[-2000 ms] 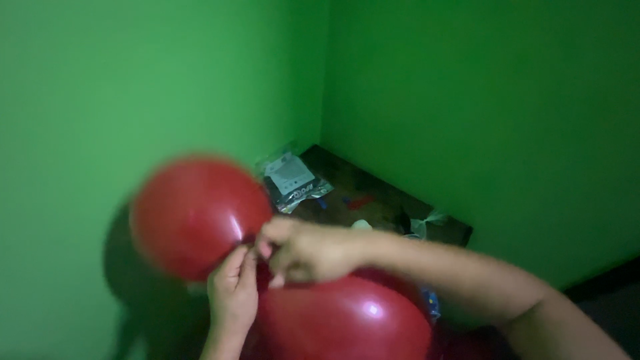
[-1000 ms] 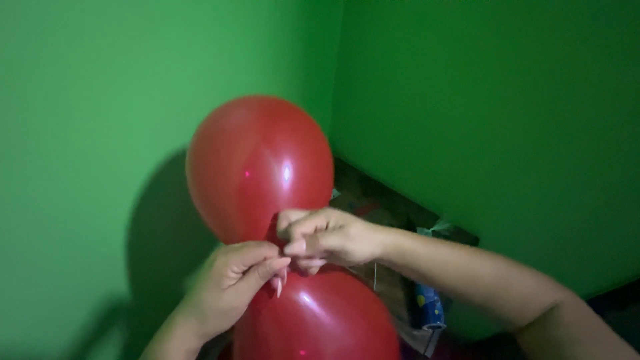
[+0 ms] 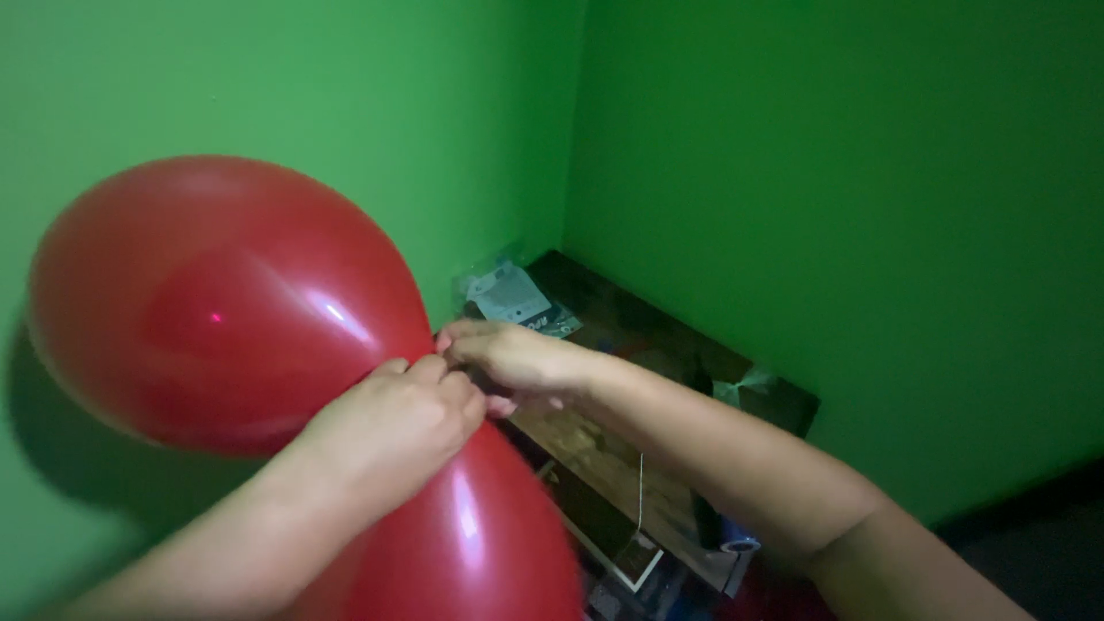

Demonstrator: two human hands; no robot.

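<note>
A large inflated red balloon point(image 3: 216, 293) fills the left of the view, and a second red balloon point(image 3: 483, 535) hangs below it. Their necks meet between my two hands. My left hand point(image 3: 405, 405) is closed on the necks, its back toward the camera. Just beyond it, my right hand point(image 3: 504, 354) has bent fingers at the same spot; whether it grips the balloon neck is hidden. A thin white string point(image 3: 641, 496) hangs down below my right forearm.
A dark wooden table point(image 3: 638, 302) stands in the corner of two green walls. A clear plastic packet point(image 3: 511, 297) with writing lies at its back. A knotted clear bag point(image 3: 729, 392) and a blue cylindrical item point(image 3: 737, 539) are at the right.
The upper balloon has swung left and tilts over, and my left hand has turned its back toward the camera. Both hands have stayed around the balloon necks.
</note>
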